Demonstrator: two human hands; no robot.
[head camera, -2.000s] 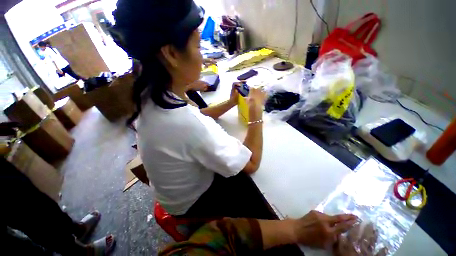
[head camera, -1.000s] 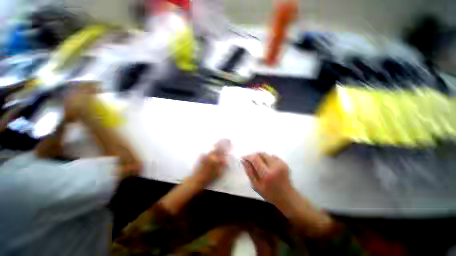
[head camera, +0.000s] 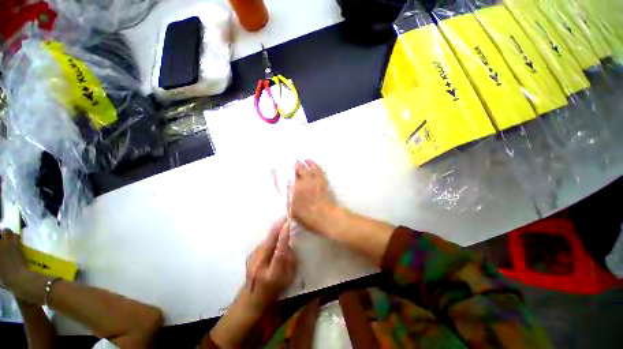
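My left hand (head camera: 272, 264) and my right hand (head camera: 313, 199) meet over the white table in front of me. Thin clear plastic, looking like a poly bag (head camera: 290, 198), shows between their fingers; its outline is nearly lost against the white table. The scissors (head camera: 277, 99) with red and yellow handles lie on a white sheet (head camera: 225, 126) beyond my hands. Yellow bagged boxes (head camera: 444, 92) lean in a row at the right, their loose clear plastic hanging toward the table edge.
A smartphone (head camera: 180, 52) lies on a white case at the back. An orange flask (head camera: 250, 13) stands beside it. A large plastic bag of stock (head camera: 116, 129) is at the left. Another person's hand (head camera: 19, 269) holds a yellow box (head camera: 51, 262). A red stool (head camera: 557, 255) is below the table edge.
The view has swung from the neighbouring worker to the table before me. My hands, apart one second ago, are now together at the plastic.
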